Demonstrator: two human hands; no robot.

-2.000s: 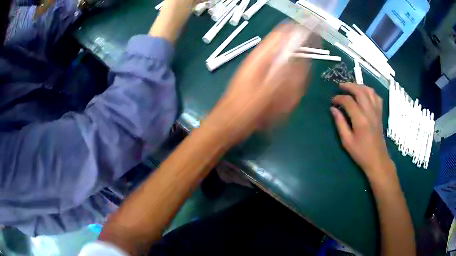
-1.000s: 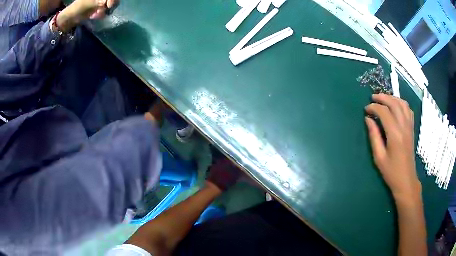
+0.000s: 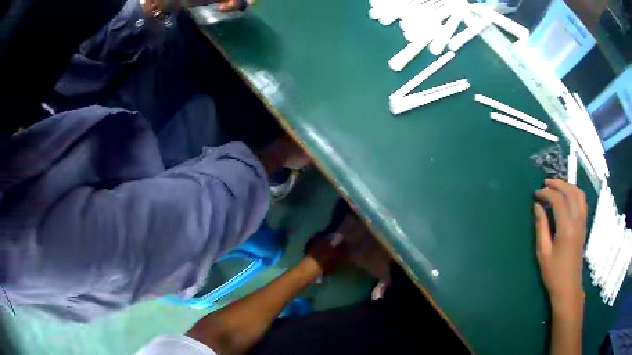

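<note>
My right hand point(image 3: 563, 222) rests on the dark green bench top at the right. Its thumb is apart from the fingers, and I see nothing held in it. Its fingertips are at the near edge of a loose heap of small dark metal parts point(image 3: 549, 161). One white tube point(image 3: 572, 165) stands out beside the heap. Two separate white tubes point(image 3: 511, 113) lie left of the heap. My left hand point(image 3: 332, 253) is low, below the bench edge, dark and blurred; its fingers and anything in them cannot be made out.
White tubes point(image 3: 429, 21) lie piled at the top, with a V-shaped group point(image 3: 431, 97) nearer. A row of white tubes point(image 3: 610, 249) is at far right. Light blue boxes point(image 3: 560, 38) stand behind. A neighbour's purple-grey clothing point(image 3: 138, 215) fills the left, near a blue stool point(image 3: 253, 260).
My left hand was blurred over the bench two seconds ago and is now below its edge. The view has shifted, moving the bench items right and down. My right hand stays by the metal heap.
</note>
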